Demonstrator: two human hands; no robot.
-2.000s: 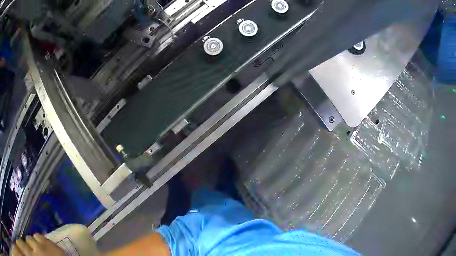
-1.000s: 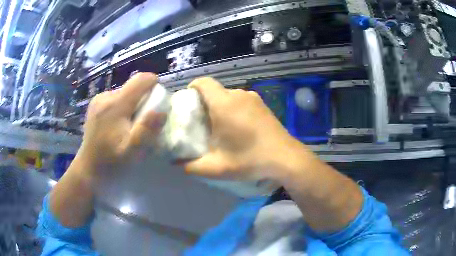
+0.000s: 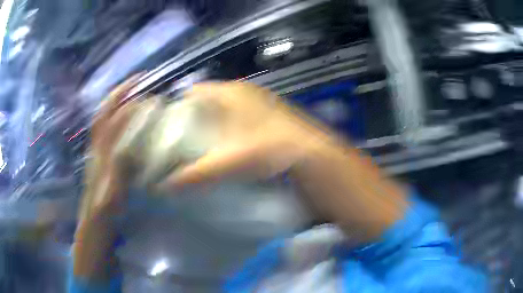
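Observation:
The head view is badly blurred. A whitish-beige cylinder is held up between my two hands in front of the machine rails. My right hand is closed around its right side, with the thumb along the bottom. My left hand is at the left on a pale piece that touches or lies close to the cylinder. I cannot tell whether these are one thing or two. The fingers hide much of both.
Conveyor rails run across behind my hands. A blue parts bin is right of my right hand. A grey upright frame bar stands further right. A blurred bright shape lies on the dark track above. Grey floor shows below my hands.
Two seconds ago only one hand showed, at the lower left on a beige thing. Since one second ago both hands have shifted slightly left in view, and the picture has blurred.

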